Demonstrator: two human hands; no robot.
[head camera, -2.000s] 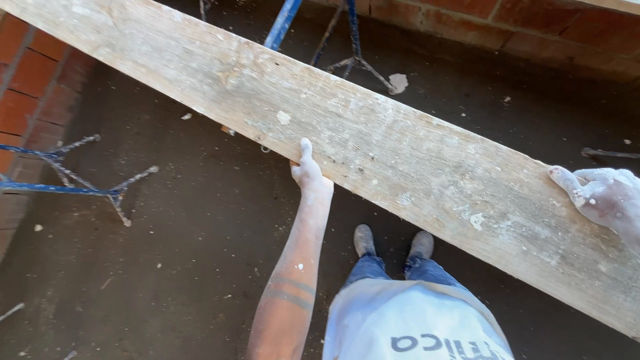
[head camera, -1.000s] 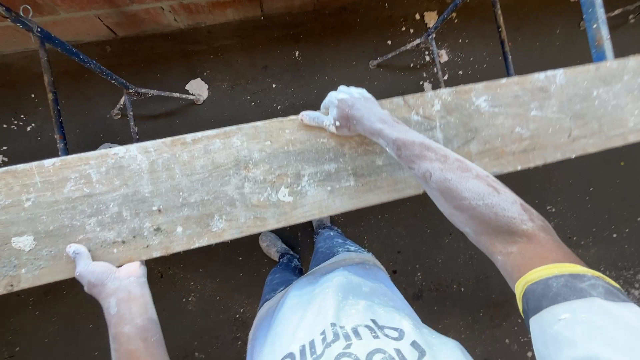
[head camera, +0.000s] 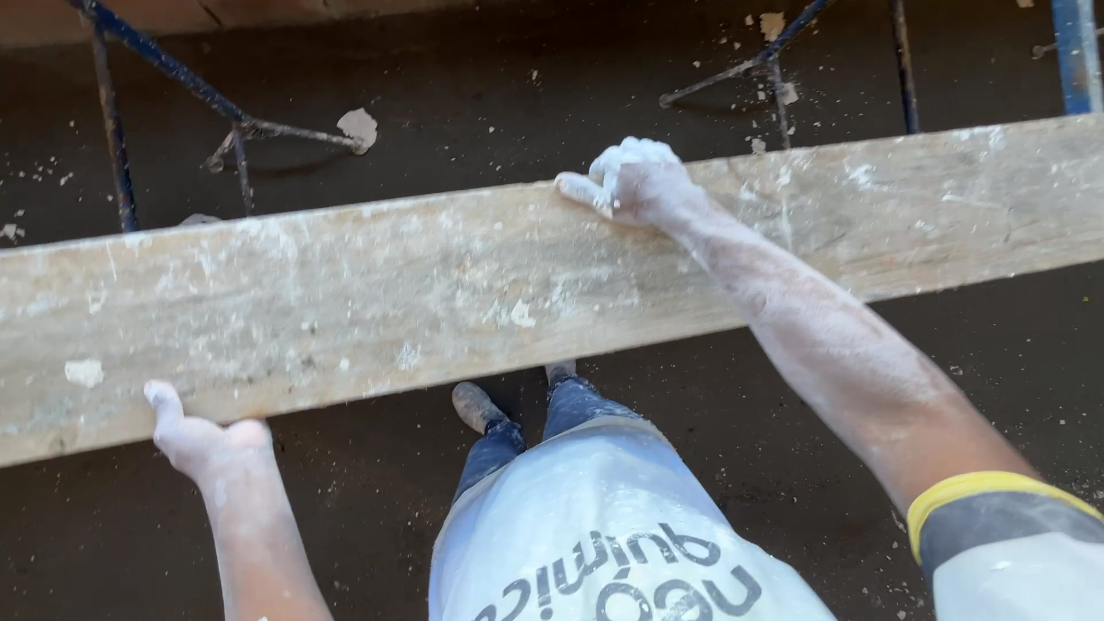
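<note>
A long wooden plank (head camera: 414, 293), spattered with white plaster or paint, spans the whole head view and rises slightly to the right. My left hand (head camera: 207, 435) grips its near edge at the lower left, thumb on the top face and fingers hidden beneath. Further right, my right hand (head camera: 634, 181), coated in white, is closed over the far edge, its thumb lying along that edge. Both ends of the plank lie outside the view.
Blue metal trestle legs (head camera: 172, 65) with splayed feet stand beyond the plank at the left, and more legs (head camera: 798, 30) at the right. A blue post (head camera: 1076, 56) is at the far right. Plaster bits dot the dark floor (head camera: 448, 95); a brick wall (head camera: 285, 10) borders it.
Two seconds ago the plank sloped down to the right; now it rises to the right. My right hand has gone from the plank's right part to nearer its middle. The view has turned considerably.
</note>
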